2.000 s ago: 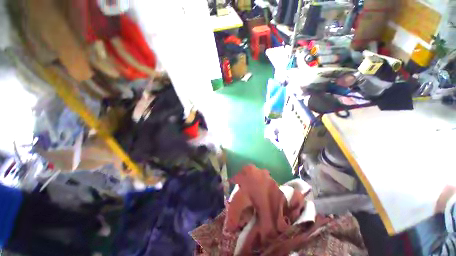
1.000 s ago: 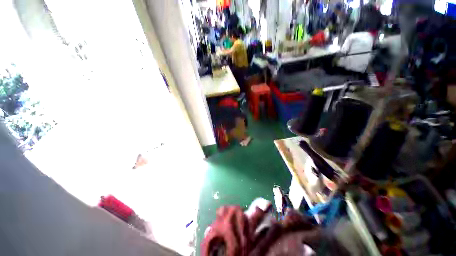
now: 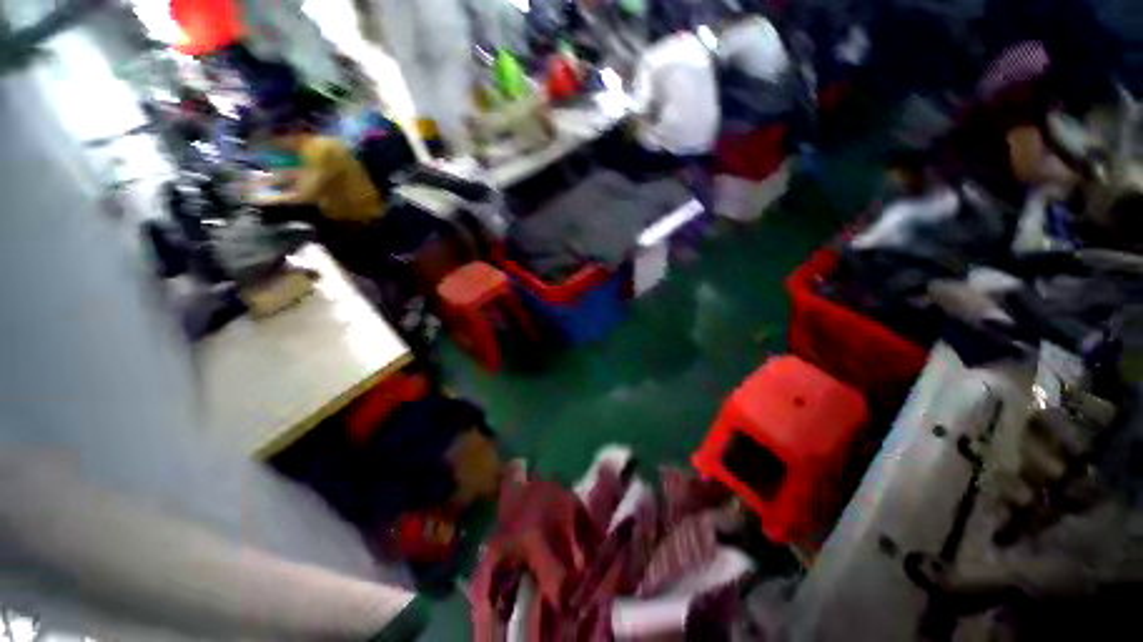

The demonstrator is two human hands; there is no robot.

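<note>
A bundle of garment pieces point(image 3: 564, 552) shows at the bottom centre, cut off by the lower edge. It is reddish-brown with smooth and ribbed-looking parts, and pale strips or white pieces lie among the folds. The view is blurred. Neither of my hands shows; what bears the bundle is hidden below the picture edge.
A red stool point(image 3: 790, 439) stands close at right, beside a pale machine table point(image 3: 890, 514). A red basket point(image 3: 852, 332) of dark cloth is behind it. A white table point(image 3: 307, 357) is at left, another red stool point(image 3: 476, 301) ahead. Seated people work at the back.
The view has moved forward along the green floor and turned right. The bundle stays at the bottom centre. The bright opening and thread cones have left view; the nearer red stool and basket have appeared.
</note>
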